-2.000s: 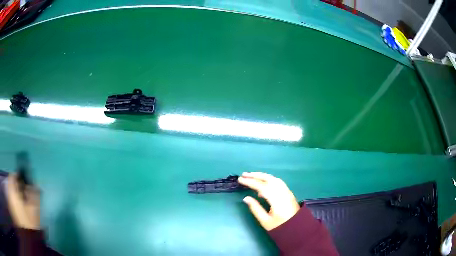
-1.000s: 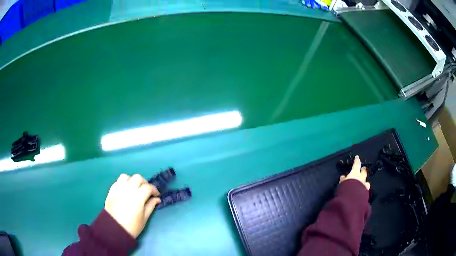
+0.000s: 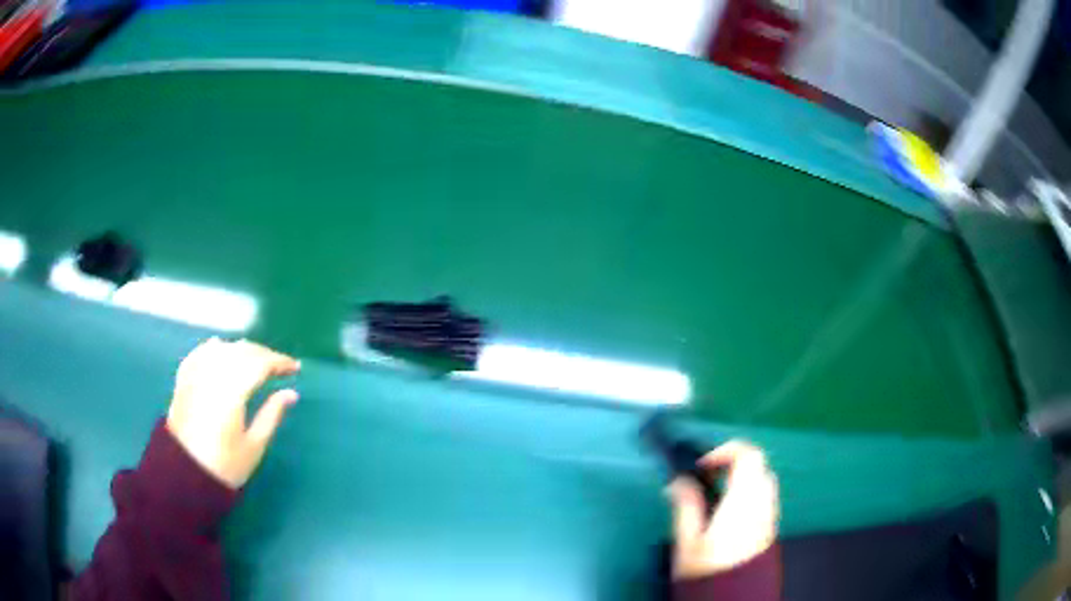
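Observation:
My left hand (image 3: 229, 405) is over the teal-green worktop (image 3: 470, 493) at the left, fingers apart and empty. My right hand (image 3: 728, 505) holds a black plastic part (image 3: 678, 444) above the worktop, right of the middle; the part is blurred and partly hidden by my fingers. A bundle of parts (image 3: 423, 333) lies on the green conveyor belt (image 3: 529, 211) near its front edge. A smaller-looking dark clump (image 3: 108, 258) lies on the belt farther left.
The right-hand tray (image 3: 893, 558) is at the lower right, cut off by the picture's edge. The left-hand tray (image 3: 26, 505) is at the left edge. A blue and yellow item (image 3: 914, 159) is at the far right beyond the belt.
My right hand has left the right-hand tray and now holds a part. My left hand has let go of the parts on the worktop and moved left. A bundle now shows mid-belt; the view has shifted.

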